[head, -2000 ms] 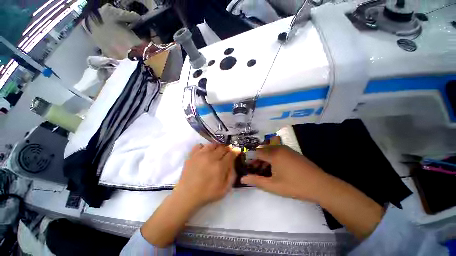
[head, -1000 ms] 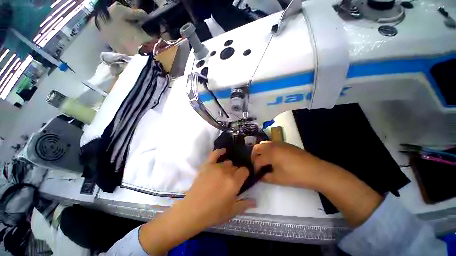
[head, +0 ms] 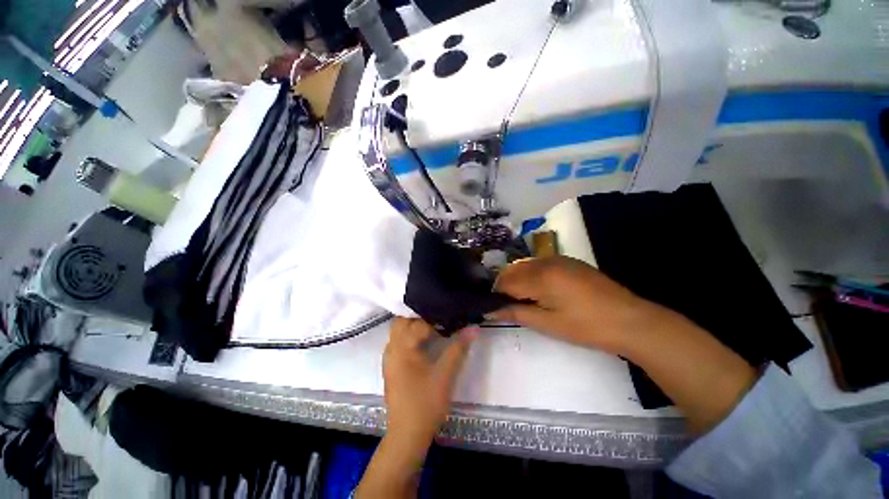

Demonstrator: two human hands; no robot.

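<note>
The black cuff lies at the needle area of the sewing machine, joined to the white sleeve on its left. My right hand grips the cuff's right end with the fingertips, just in front of the presser foot. My left hand is at the cuff's front lower edge, thumb and fingers pinching the fabric there. The needle and foot are partly hidden by the cuff and my right hand.
Black cuff pieces lie flat right of the needle. A tan seam guide stands beside the foot. A striped sleeve stack lies at left. Snips rest on a dark tray at far right. More striped layers show below the table.
My left hand has moved from on top of the cuff to its front edge, nearer the table edge. The cuff now lies more spread out, with the white sleeve visible up to it.
</note>
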